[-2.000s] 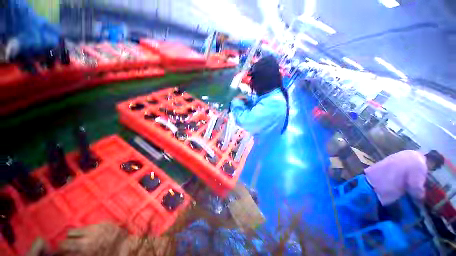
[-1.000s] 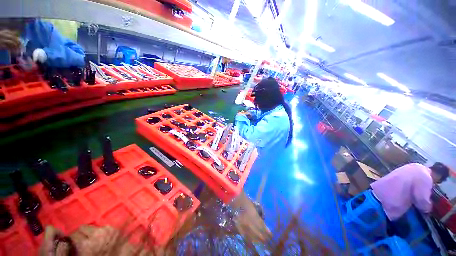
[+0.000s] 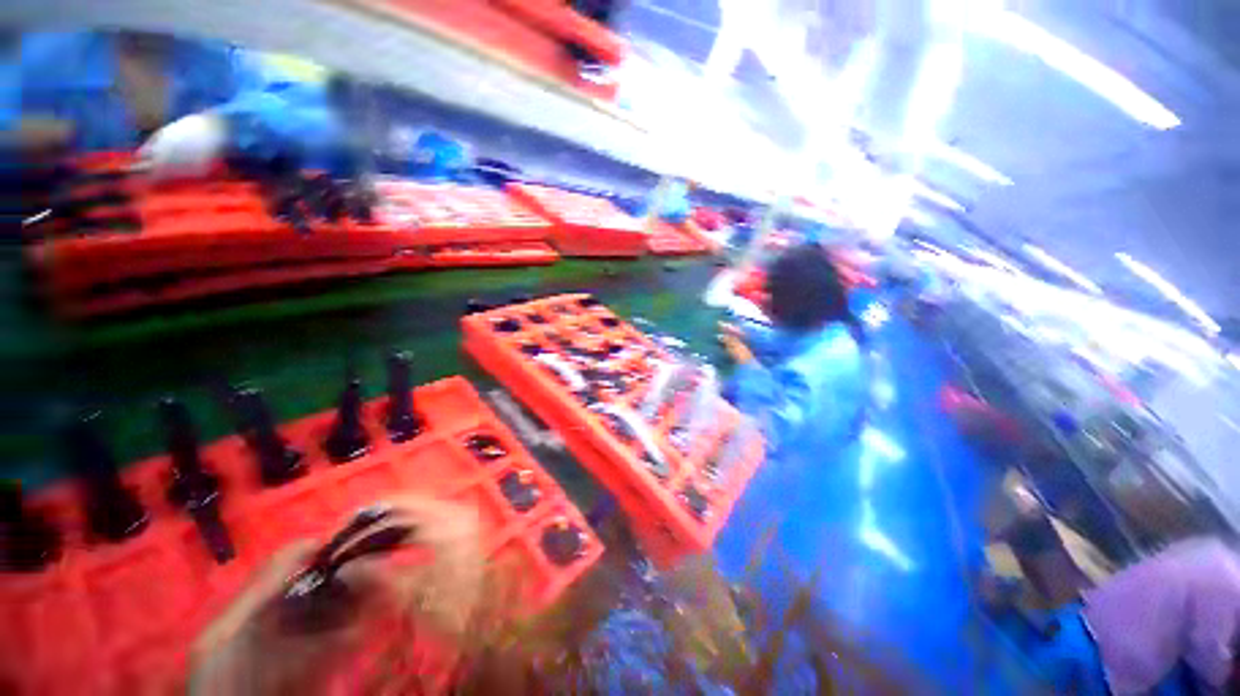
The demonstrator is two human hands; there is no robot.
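Observation:
The red-orange working tray [image 3: 326, 498] fills the lower left. Several black strapped watches [image 3: 265, 442] stand in its far pockets, and dark round watch heads [image 3: 562, 541] lie at its right side. My right hand [image 3: 442, 564], blurred, is over the tray, closed around a black strap piece [image 3: 356, 541]. More blurred skin shows at the left of the piece, probably my left hand [image 3: 245, 632]; its grip is unclear. Whether a watch head is attached is hidden.
A raised side tray [image 3: 653, 510] with watch heads and grey strips stands at right. A thin grey strip [image 3: 528, 419] lies between the trays. Red trays [image 3: 326, 242] line the far bench under a shelf [image 3: 503, 89]. A person in blue [image 3: 816, 374] is beyond; a pink sleeve shows lower right.
The view has turned left, so the trays sit further right in the picture. The hands have come up into view over the working tray, with the black strap piece now visible.

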